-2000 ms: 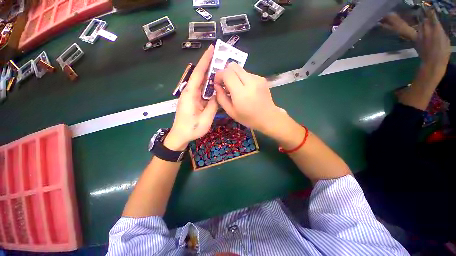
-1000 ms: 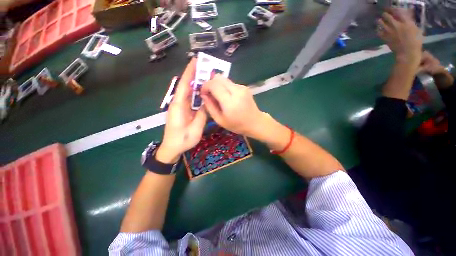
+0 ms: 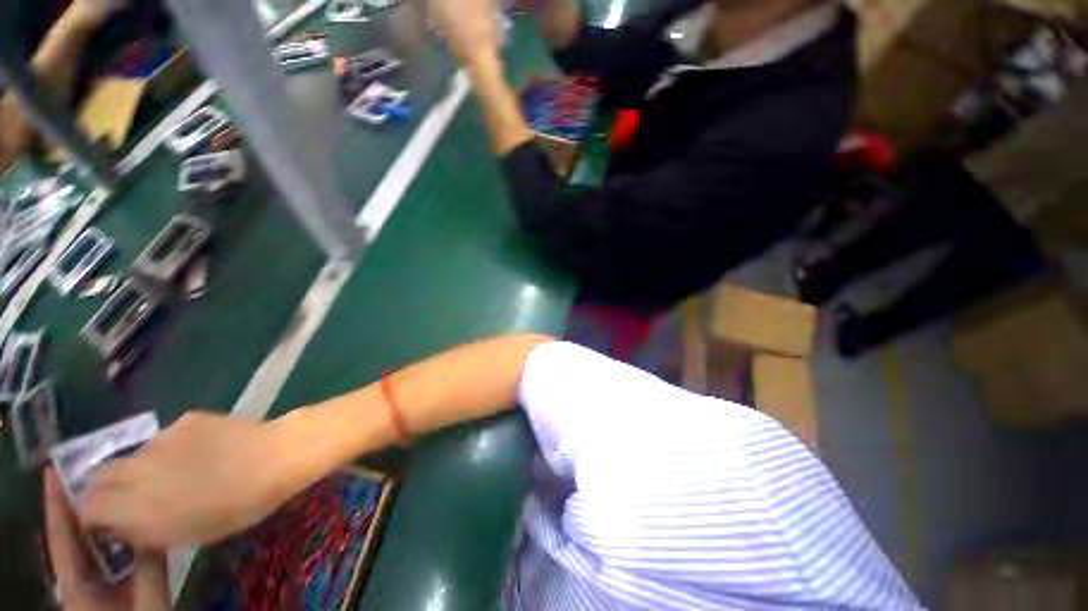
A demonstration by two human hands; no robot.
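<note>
A white windowed housing [image 3: 105,444] is at the lower left, partly covered by my hands. My left hand [image 3: 74,561] holds it from below, cut off by the picture's bottom edge. My right hand [image 3: 191,483] lies over the housing with fingertips at its cells; whether a small part is between the fingers is hidden. The parts box [image 3: 372,525], full of red and blue-black pieces, sits below my right forearm, cut off at the bottom.
Several housings [image 3: 174,248] lie on the green belt beyond the pale rail [image 3: 400,179]. A grey diagonal post [image 3: 257,119] rises at the rail. Another person in dark clothing [image 3: 704,167] works at the line, with a parts box [image 3: 561,113]. Cartons [image 3: 764,322] stand on the floor at right.
The view has swung far to the right, so my hands and the parts box now show at the lower left. The pink tray has left the picture. My hands stay on the housing.
</note>
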